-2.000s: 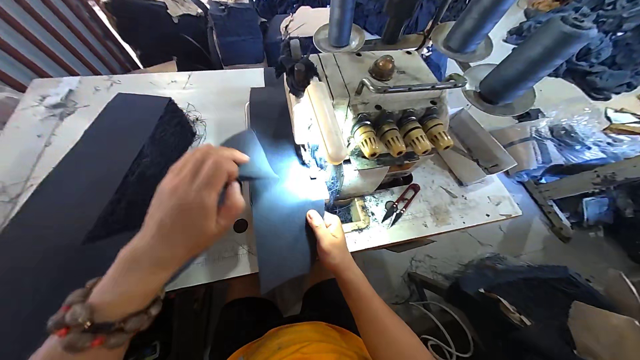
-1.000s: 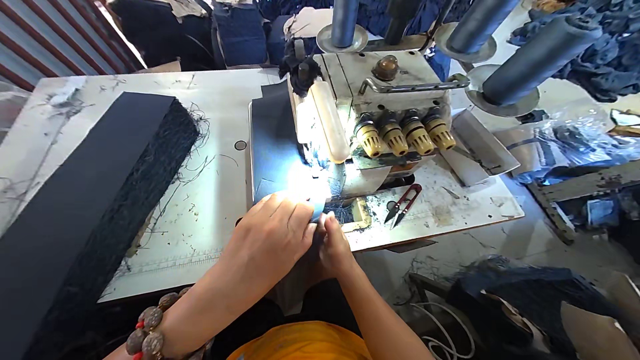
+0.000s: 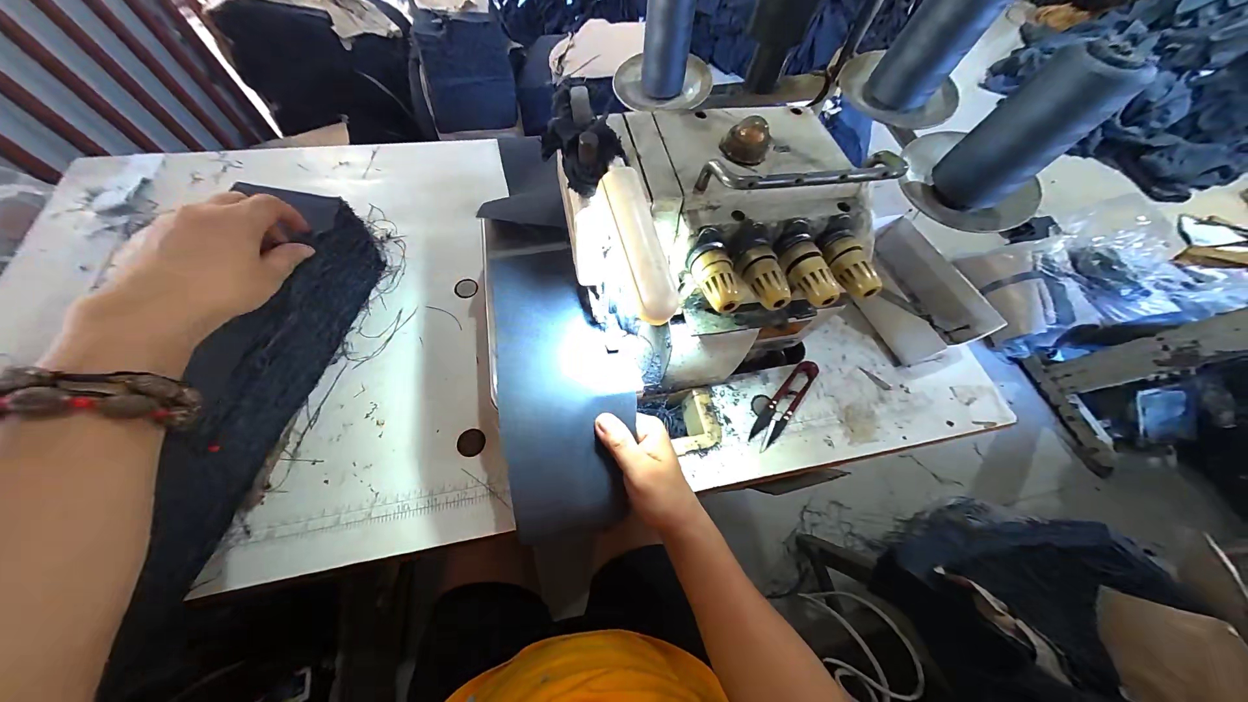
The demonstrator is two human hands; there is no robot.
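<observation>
A dark blue fabric panel (image 3: 561, 439) lies lengthwise on the bed of an overlock sewing machine (image 3: 741, 175), under its bright lamp, with its lower end over the table's front edge. My right hand (image 3: 648, 468) holds the panel's right edge between thumb and fingers, just below the needle area. To the left, my left hand (image 3: 219, 253) rests at the top of a stack of dark fabric pieces (image 3: 283, 361) with frayed edges; its fingers are curled at the top piece, and whether they pinch it is hidden. Another dark fabric piece (image 3: 531, 180) shows behind the machine bed.
Thread snips (image 3: 783, 405) lie on the table (image 3: 429, 390) right of the machine bed. Behind them is an open tray (image 3: 931, 288). Large thread cones (image 3: 1043, 127) stand over the machine. Dark cloth (image 3: 1014, 585) is heaped low at the right.
My left hand has moved from beside my right hand at the machine over to the fabric stack on the left. The panel under the lamp now lies flat and uncovered. My right hand stays near the needle area.
</observation>
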